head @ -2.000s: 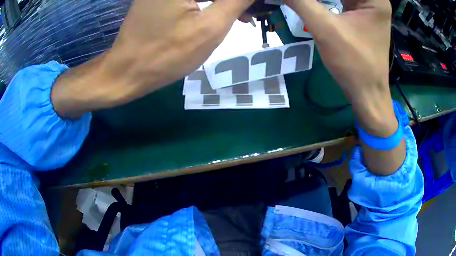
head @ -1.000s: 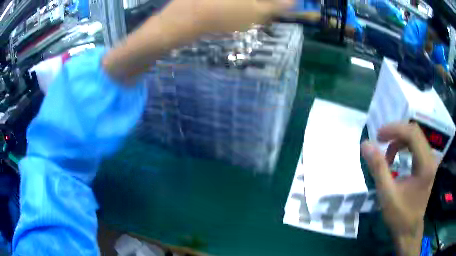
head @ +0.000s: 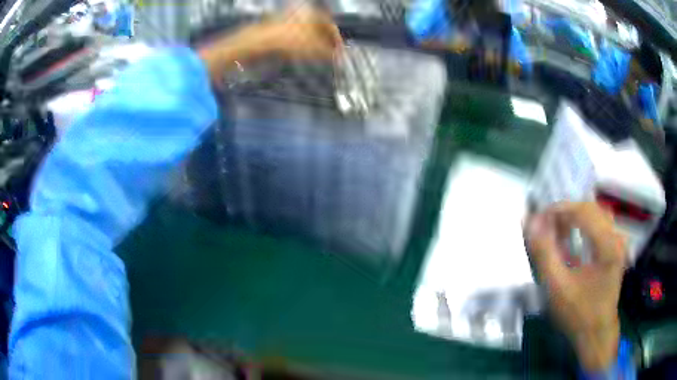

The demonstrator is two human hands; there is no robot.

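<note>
The frame is blurred. My left hand (head: 301, 37) is over the top of the clear blister tray stack (head: 319, 178); its fingers are too blurred to tell whether they hold anything. Small silver and dark parts (head: 356, 82) lie on the top tray near its fingertips. My right hand (head: 583, 260) is raised at the right, thumb and index finger curled close together; whether something is between them cannot be told. The white liner sheets (head: 482, 245) with grey die-cut pieces at their near end lie on the green mat, left of my right hand.
The white power supply box (head: 631, 185) with a red display stands behind my right hand. A small red light (head: 655, 290) shows at the far right. People in blue smocks (head: 612, 67) are at the back right. A pink-and-white item (head: 74, 104) is at the left.
Both hands were together over the sheets two seconds ago. The view has turned left. Since one second ago my left hand has drawn back left over the tray top; my right hand has barely moved.
</note>
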